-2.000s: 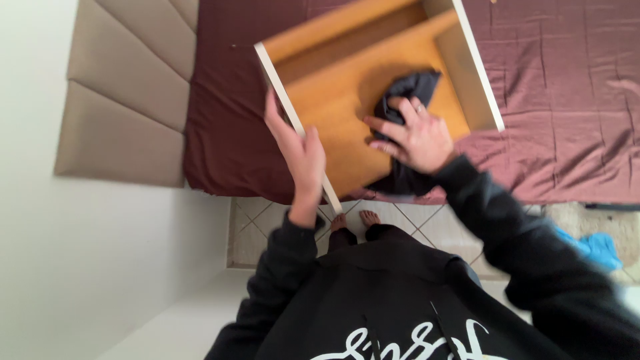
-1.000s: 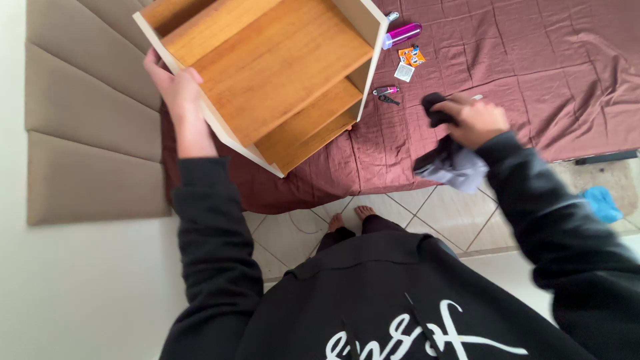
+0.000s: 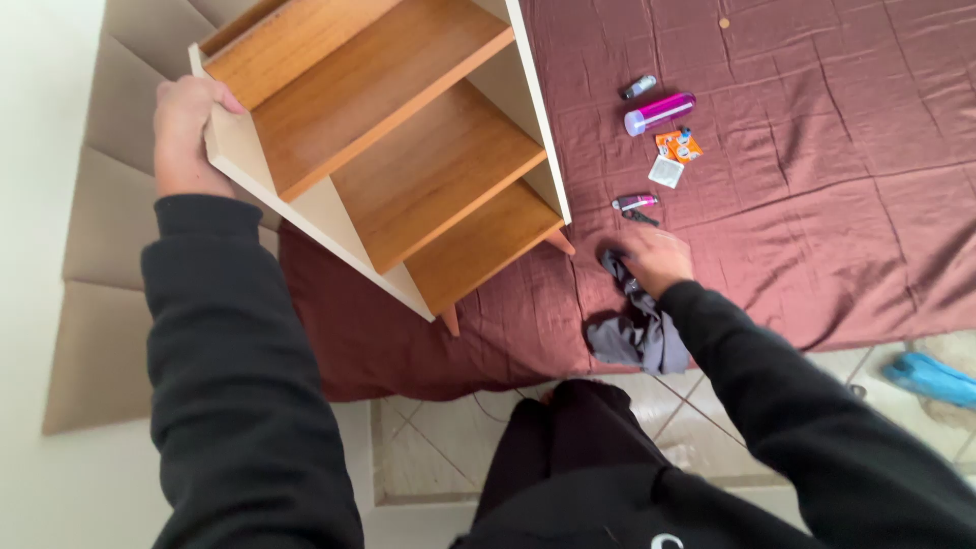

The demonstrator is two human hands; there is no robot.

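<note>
A small wooden shelf unit [image 3: 412, 152] with pale side panels, orange-brown shelves and short tapered legs is tilted over the bed. My left hand [image 3: 191, 126] grips the edge of its left side panel, thumb on the inside face. My right hand [image 3: 656, 255], slightly blurred, is over the bed at the right of the unit, on a crumpled dark grey cloth [image 3: 640, 328] that lies at the bed's edge. Whether its fingers are closed on the cloth is hard to see.
On the maroon bedspread [image 3: 801, 191] lie a magenta tube with a clear cap [image 3: 659, 113], a small bottle [image 3: 639, 87], an orange packet [image 3: 678, 146], a white square packet [image 3: 666, 171] and a small pink tube [image 3: 635, 202]. A padded headboard [image 3: 107, 206] stands left. A blue item [image 3: 930, 377] lies on the floor.
The cloth was inside the unit under my right hand two seconds ago, then held in the air; now it rests on the bed's edge. The unit has turned, its shelves now facing me.
</note>
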